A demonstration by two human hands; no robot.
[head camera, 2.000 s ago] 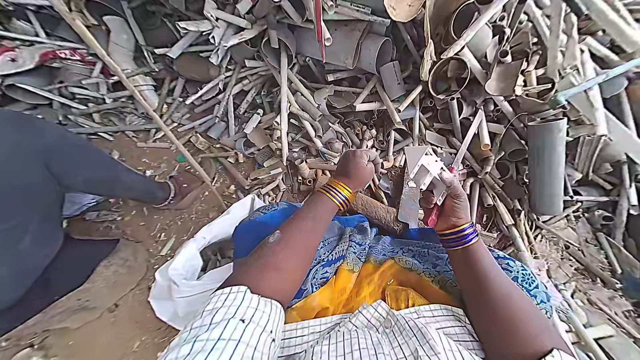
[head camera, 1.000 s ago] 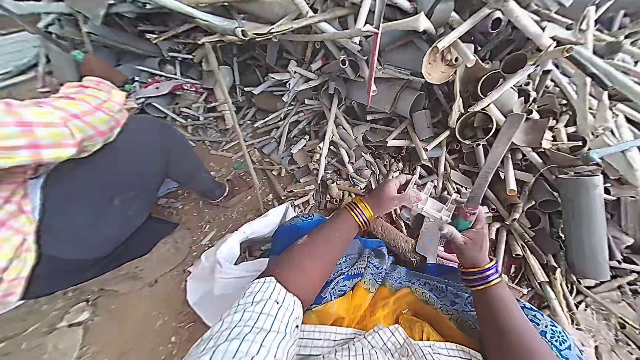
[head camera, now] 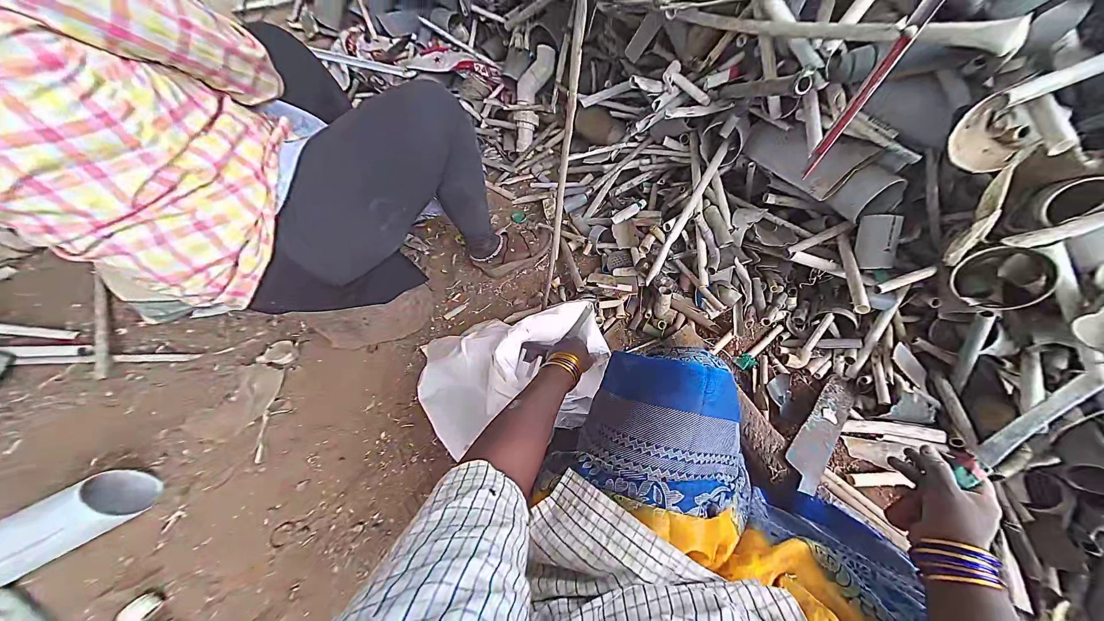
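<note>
My left hand, with yellow bangles at the wrist, reaches into the mouth of a white sack left of my knees; its fingers are mostly hidden, and what it holds cannot be made out. My right hand is at the lower right, around the green and red handle of a long knife. The knife's grey blade points up and right over the scrap. Between my knees and the right hand, a flat metal plate stands tilted beside a brown wooden log.
A heap of plastic pipe scrap spreads ahead and to the right. A seated person in a checked shirt is at the left. An upright stick stands between us. A wide pipe lies on the dirt at lower left.
My left hand has moved left from the pale plastic piece near the plate to the sack. My right hand, with the knife, has moved away to the right. The view has shifted left.
</note>
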